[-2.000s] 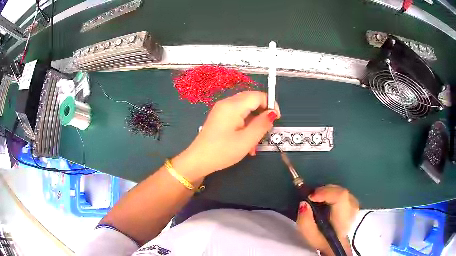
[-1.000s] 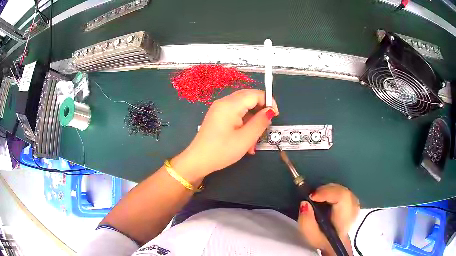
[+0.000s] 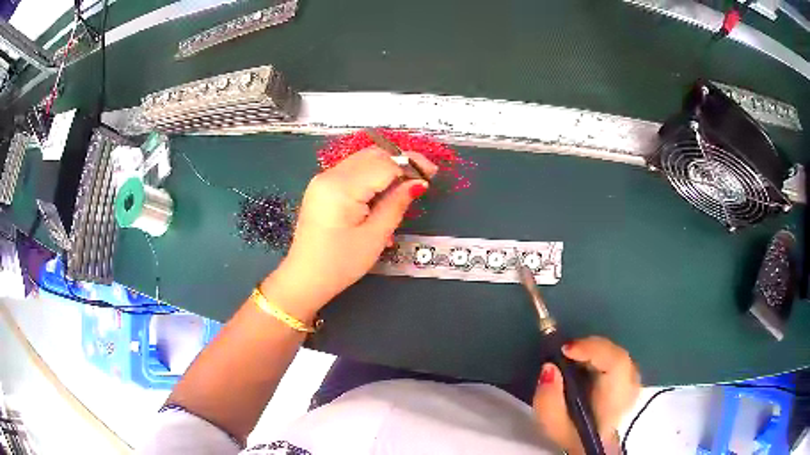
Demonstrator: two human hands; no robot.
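Observation:
The silver-grey LED module (image 3: 404, 256) lies on the mat with several round parts in a row. My left hand (image 3: 351, 209) covers its left end and holds the tweezers (image 3: 397, 153), now tilted, over the red wire heap (image 3: 453, 164); the tweezer tips are hidden. My right hand (image 3: 591, 382) holds the soldering iron (image 3: 577, 391) like a pen, its tip at the right part of the module near the last round parts. The black wire heap (image 3: 264, 220) lies left of my left hand.
A metal rail (image 3: 488, 120) crosses behind the heaps, with stacked modules (image 3: 218, 102) at its left. The solder spool (image 3: 144, 207) stands at left. The fume fan (image 3: 724, 164) and a small dark holder (image 3: 774, 280) are at right. Loose modules (image 3: 235, 28) lie at the far side.
My left hand has moved left, and the tweezers have gone from upright to tilted. The module sits further left in view. The iron tip has moved right along the module.

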